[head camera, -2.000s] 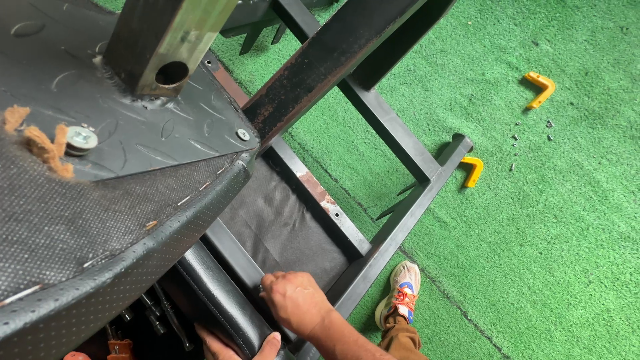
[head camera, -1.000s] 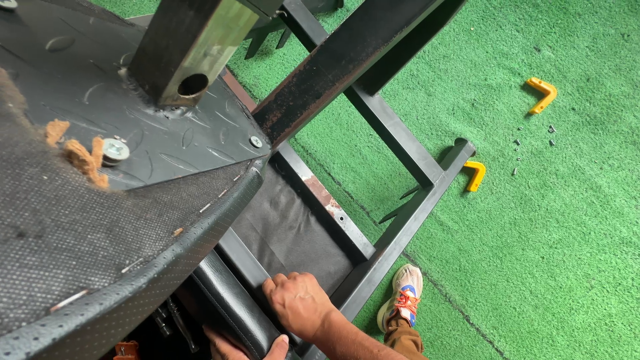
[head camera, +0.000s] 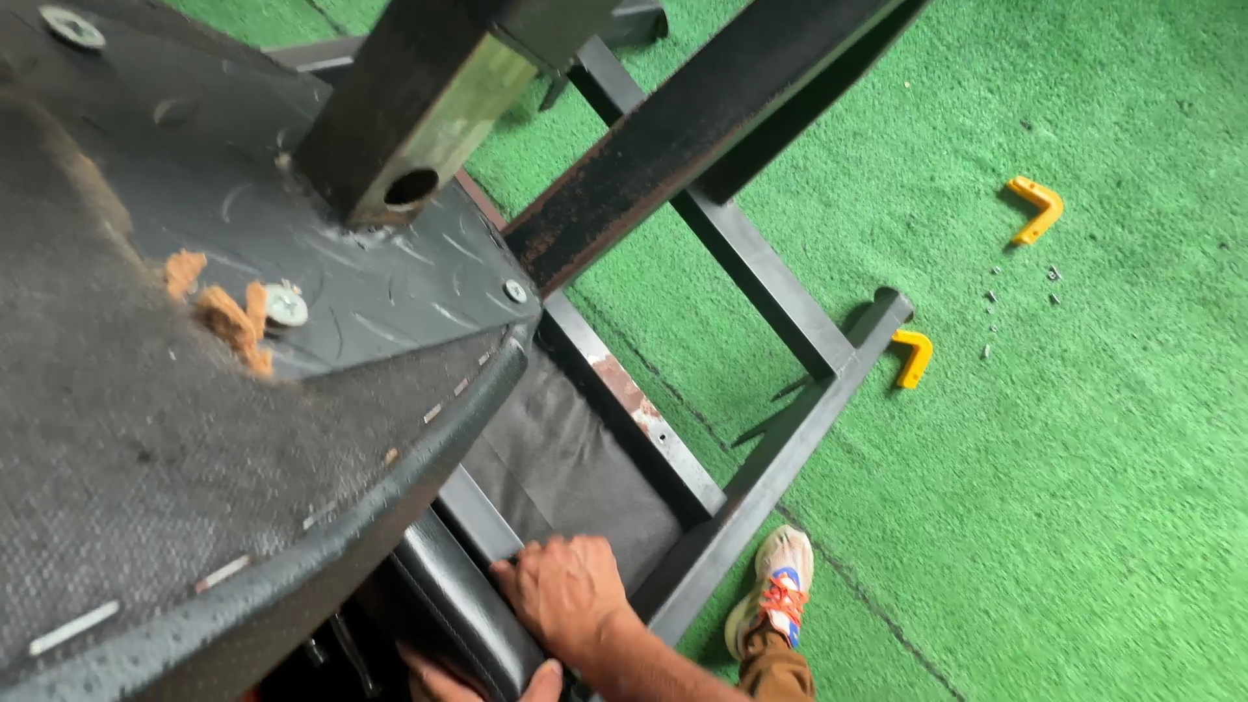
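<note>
My right hand (head camera: 570, 592) lies curled on the black metal frame rail (head camera: 481, 519), just beside a black padded cushion (head camera: 466, 595). Whether its fingers hold something small cannot be seen. Lower down, my left hand (head camera: 487, 680) grips the cushion's lower end, with the thumb on top and the fingers partly hidden beneath it. A black fabric panel (head camera: 575, 458) fills the space between the frame's rails. Above and to the left is the underside of an upholstered seat (head camera: 146, 487), stapled along its edge, with a tread-patterned metal plate (head camera: 390, 302) screwed to it.
Thick steel tubes (head camera: 682, 146) cross overhead, one with a round hole. On the green carpet lie a yellow angled bracket (head camera: 1041, 210), another yellow bracket (head camera: 914, 359) by the frame's end, and several small screws (head camera: 1054, 273). A shoe (head camera: 783, 585) stands beside the frame's side rail (head camera: 770, 487).
Both hands remain at about the same place on the rail and cushion. The right hand's fingers have shifted slightly.
</note>
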